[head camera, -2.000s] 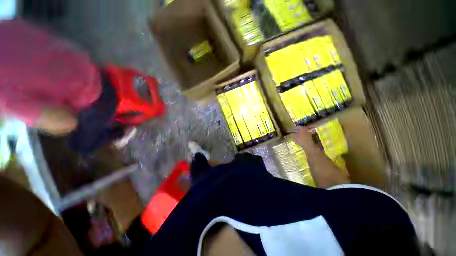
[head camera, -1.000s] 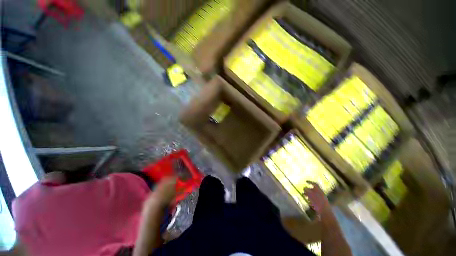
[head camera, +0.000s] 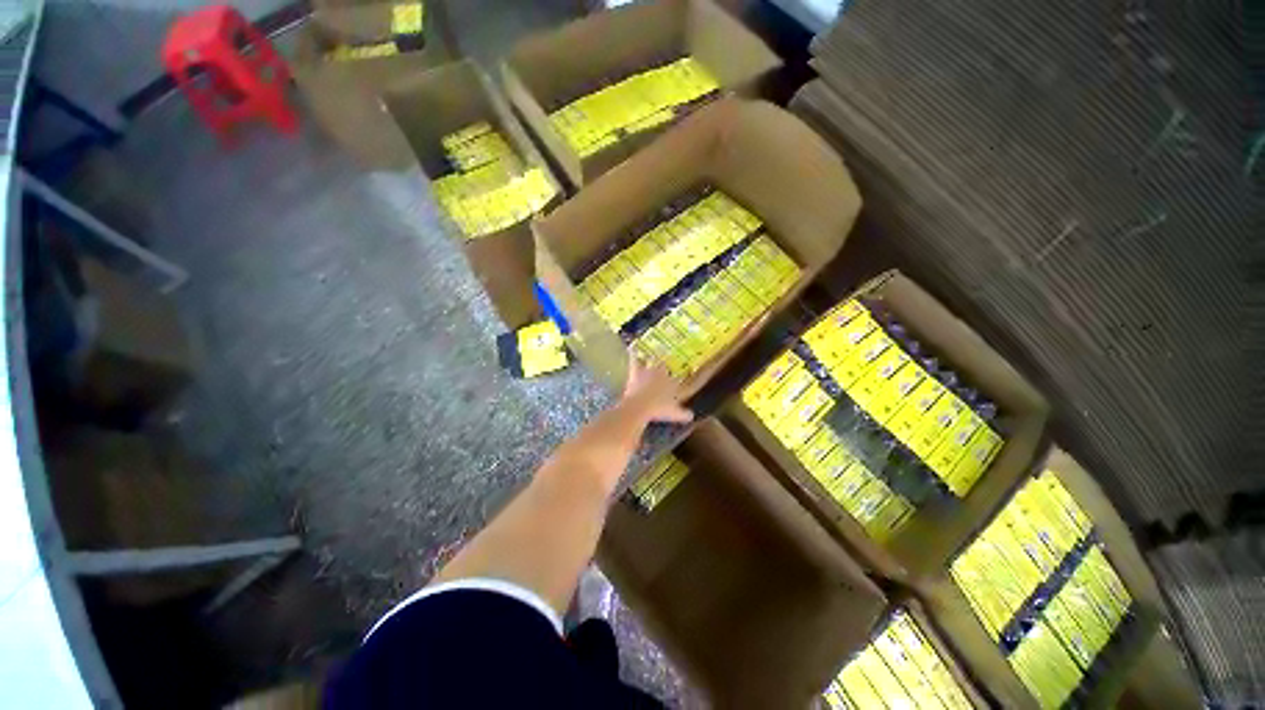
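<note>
My left hand (head camera: 652, 397) reaches out from the dark sleeve at the bottom, thumb and fingers apart, to the near corner of a large open carton (head camera: 798, 174). It is at the rim; whether it grips the rim is unclear. Two rows of yellow packs (head camera: 673, 264) with a dark band between them lie in that carton. A blue strip shows on its left side. Just below my hand is a deep brown carton (head camera: 735, 569) with a few yellow packs (head camera: 660, 481) at its upper-left end. My right hand is out of the picture.
More cartons of yellow packs stand at lower right (head camera: 1040, 569), right (head camera: 888, 402) and at the back (head camera: 631, 104). A small yellow pack (head camera: 541, 350) lies beside the carton. A red stool (head camera: 229, 70) stands upper left. Stacked cardboard sheets (head camera: 1040, 208) rise on the right. Table legs are left.
The view has swung towards the farther cartons. The person in pink and the nearer red stool have left view. My right hand, earlier over the small carton, is out of view; my left arm now reaches forward.
</note>
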